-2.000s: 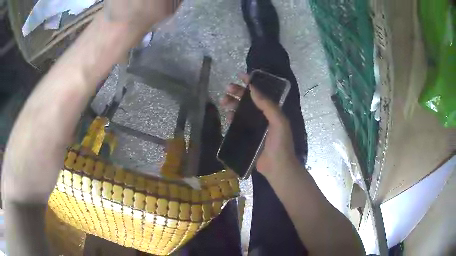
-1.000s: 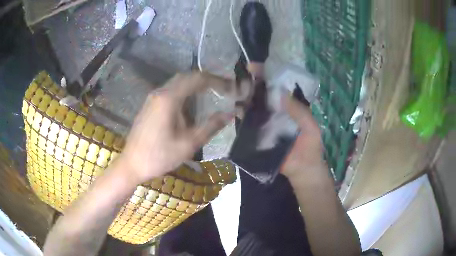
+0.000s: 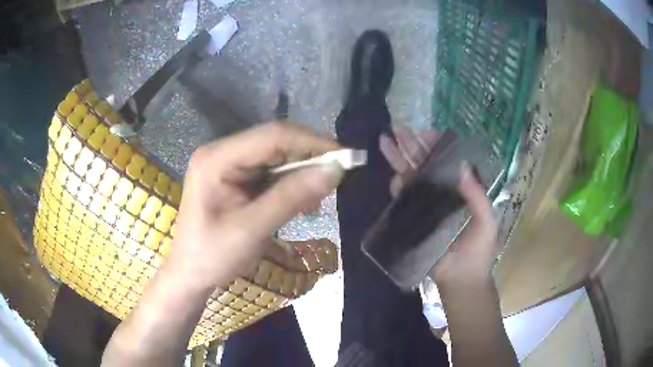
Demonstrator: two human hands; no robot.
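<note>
My left hand pinches a thin white charging cable by its small white plug between thumb and fingers. The plug points right, toward the phone, and does not touch it. My right hand holds a black smartphone with a pale edge, tilted, its screen dark. The thumb lies along the phone's right side and the fingers show past its upper left. The rest of the cable is hidden behind my left hand.
A yellow bamboo-tile seat mat is at left. A green lattice crate stands on the speckled floor at upper right, beside brown cardboard and a green plastic bag. My dark-clothed leg and shoe are in the middle.
My left hand came down from the top left and now shows the cable plug. The phone tilted and moved right and down in my right hand. The view shifted over the mat and crate.
</note>
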